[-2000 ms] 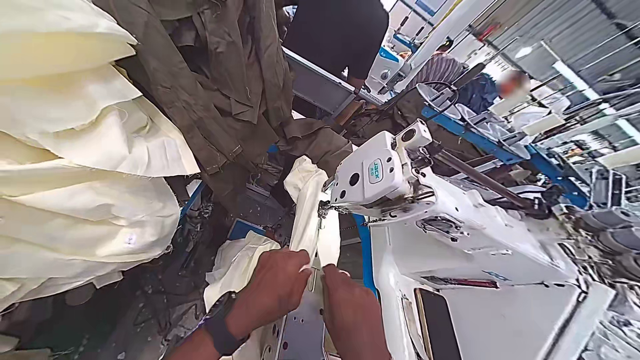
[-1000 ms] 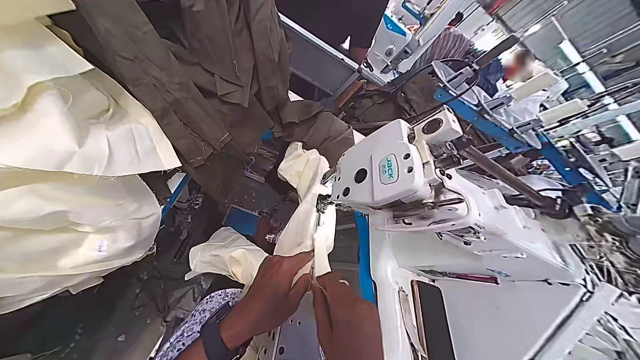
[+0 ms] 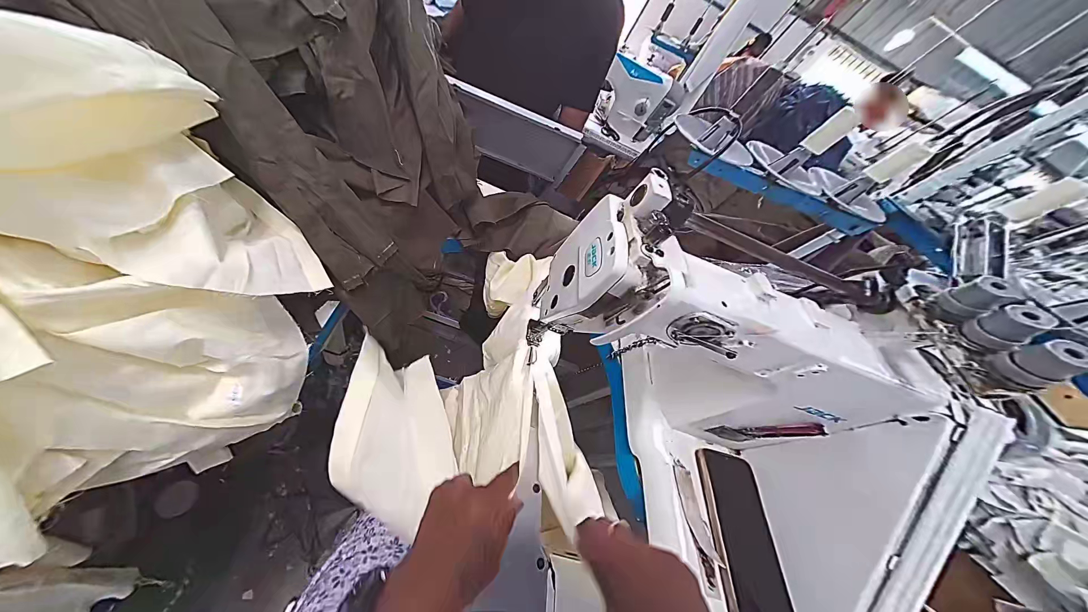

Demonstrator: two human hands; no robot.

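A white Jack industrial sewing machine (image 3: 722, 331) stands right of centre, its needle area over a length of cream fabric (image 3: 501, 408). The fabric runs under the presser foot and divides into two parts toward me. My left hand (image 3: 467, 535) grips the left part, below the needle. On the narrower right part, my right hand (image 3: 629, 552) is closed, lower and to the right. The hands are apart, and their fingertips are partly hidden by blur and cloth.
Cream fabric pieces (image 3: 170, 357) hang at the left, with dark brown garments (image 3: 340, 144) behind. A person in dark clothing (image 3: 535, 51) is beyond them. Grey thread cones (image 3: 1011, 323) stand at the right. A dark phone-like object (image 3: 748, 527) lies on the machine. Other machines and people are farther back.
My hands, close together before, have moved apart. The cream fabric between them and the needle is now spread into two parts, with a wider piece showing at the left.
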